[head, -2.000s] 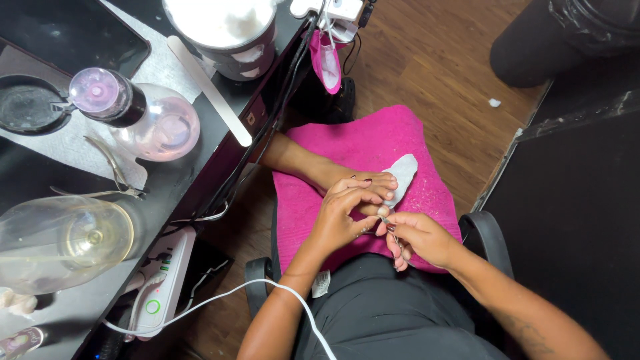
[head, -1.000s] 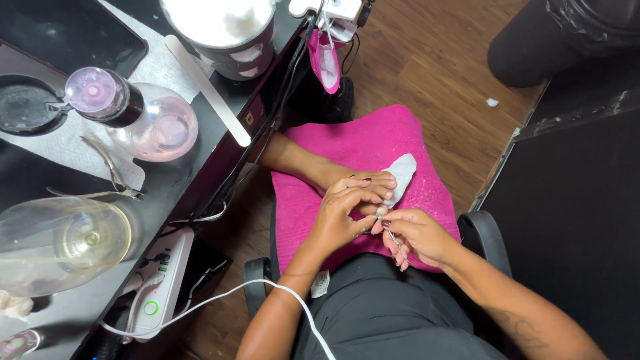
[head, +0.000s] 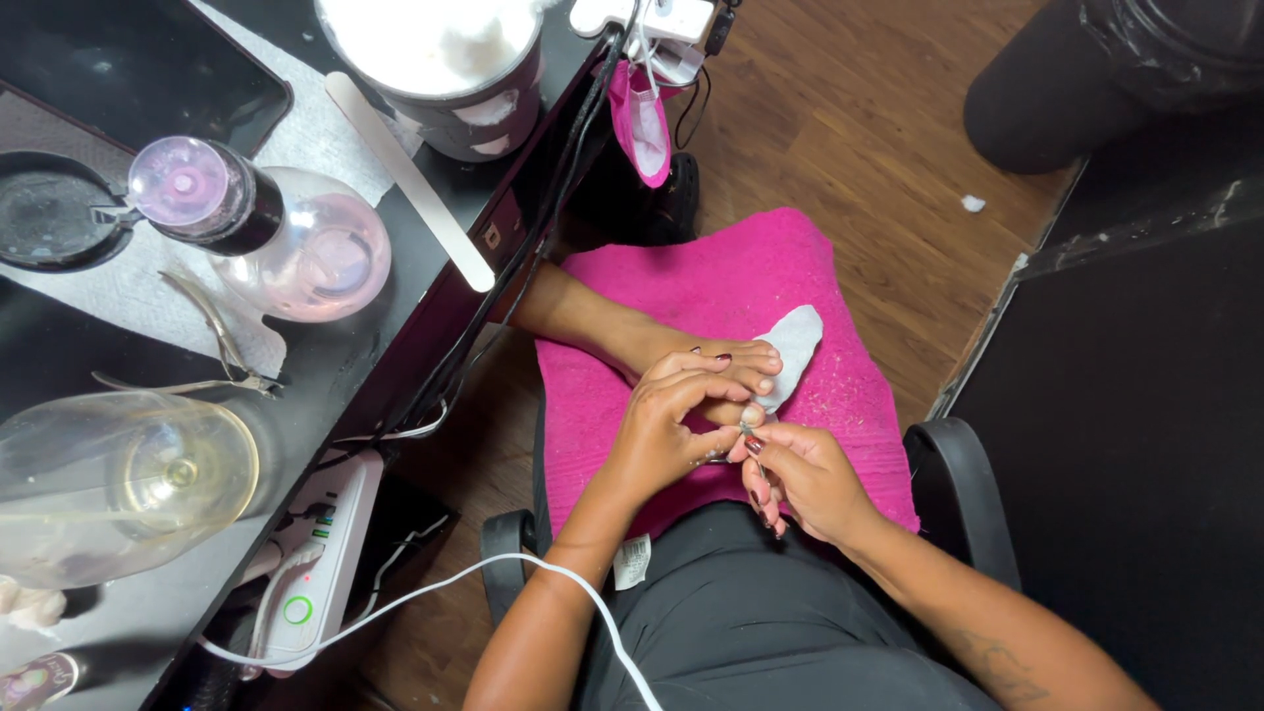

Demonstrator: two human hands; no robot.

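Another person's bare foot rests on a pink towel over my lap. My left hand holds the foot's big toe between thumb and fingers. In my right hand is a small metal nail tool, its tip at the big toenail; the fingers hide most of it, so its kind cannot be told. A white cotton pad lies under the toes. Pale flecks are scattered on the towel beside it.
On the black desk at left are a nail file, metal nippers, a pink pump bottle, a clear bottle and a tub of cotton. A white cable crosses my left forearm. A black bin stands upper right.
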